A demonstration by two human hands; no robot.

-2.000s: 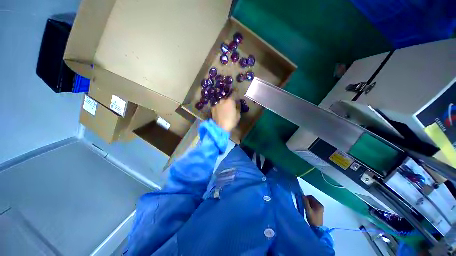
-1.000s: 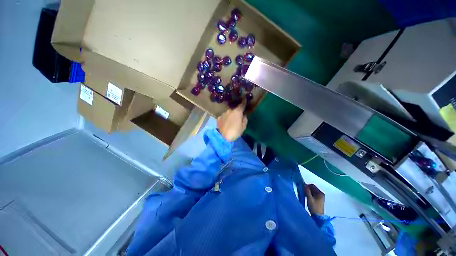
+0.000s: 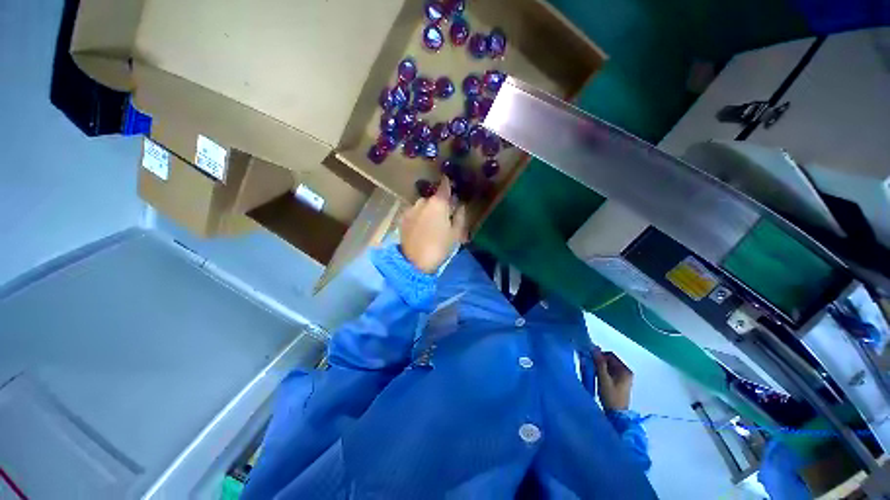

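Several small dark purple cylinders, likely capacitors (image 3: 424, 122), lie loose in an open brown cardboard box (image 3: 556, 63). My left hand (image 3: 432, 229) reaches over the box's near edge, its fingertips among the parts there; whether it grips one is hidden. A flat grey metal chute (image 3: 595, 137) slopes from the machine, its end over the box beside the parts. My right hand (image 3: 613, 381) is low beside my blue smock, fingers curled and partly hidden, with a blue cord running from the wrist.
The white machine (image 3: 649, 293) with a black panel and yellow label stands at the right on a green mat (image 3: 546, 210). The box's large flap (image 3: 263, 68) spreads left. Small labelled cartons (image 3: 190, 190) stand at the lower left. A grey-white cabinet (image 3: 820, 98) is at the upper right.
My left hand has moved from over the parts to the box's near edge. The parts lie more spread out, with more near the chute's end. The view has shifted; my right hand stays low.
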